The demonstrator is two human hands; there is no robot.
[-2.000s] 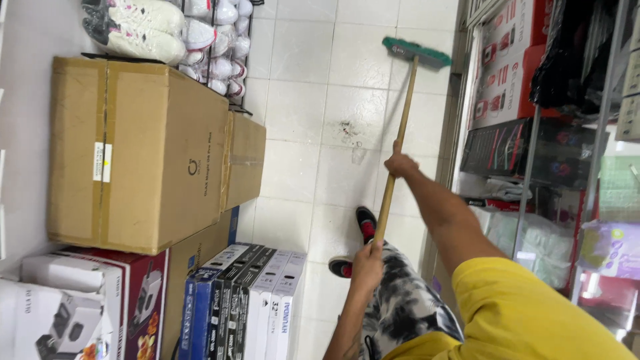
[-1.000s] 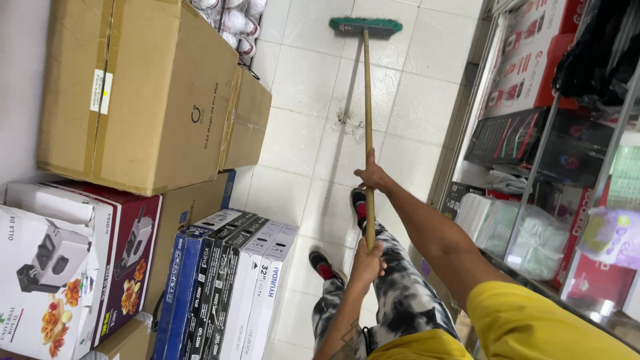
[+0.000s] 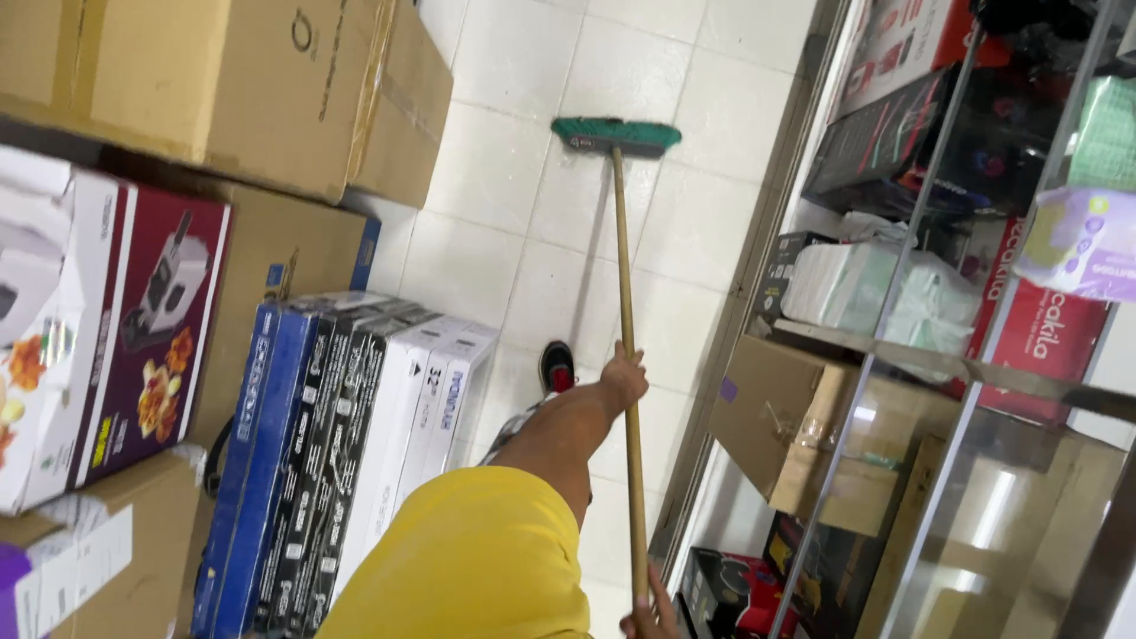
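Observation:
A push broom with green bristles (image 3: pixel 616 136) and a long wooden handle (image 3: pixel 624 266) rests on the white tiled floor, its head up ahead near the top centre. My left hand (image 3: pixel 626 374) is closed round the middle of the handle, the arm coming from the yellow sleeve at lower left. My right hand (image 3: pixel 652 612) grips the handle lower down, at the bottom edge, and is partly cut off by the frame. A dark shoe with red (image 3: pixel 557 367) shows left of the handle; the other foot is not visible.
On the left, a large cardboard box (image 3: pixel 266 80), a maroon appliance box (image 3: pixel 160 328) and upright blue, black and white boxes (image 3: pixel 417 399) line the aisle. On the right, glass-and-metal shelving (image 3: pixel 865 342) holds boxes and plastic-wrapped packs. Pale tiles (image 3: pixel 470 240) run between.
My hands have swapped places on the handle: the right was farther toward the head, now the left is. The broom head is nearer to me. The view has shifted.

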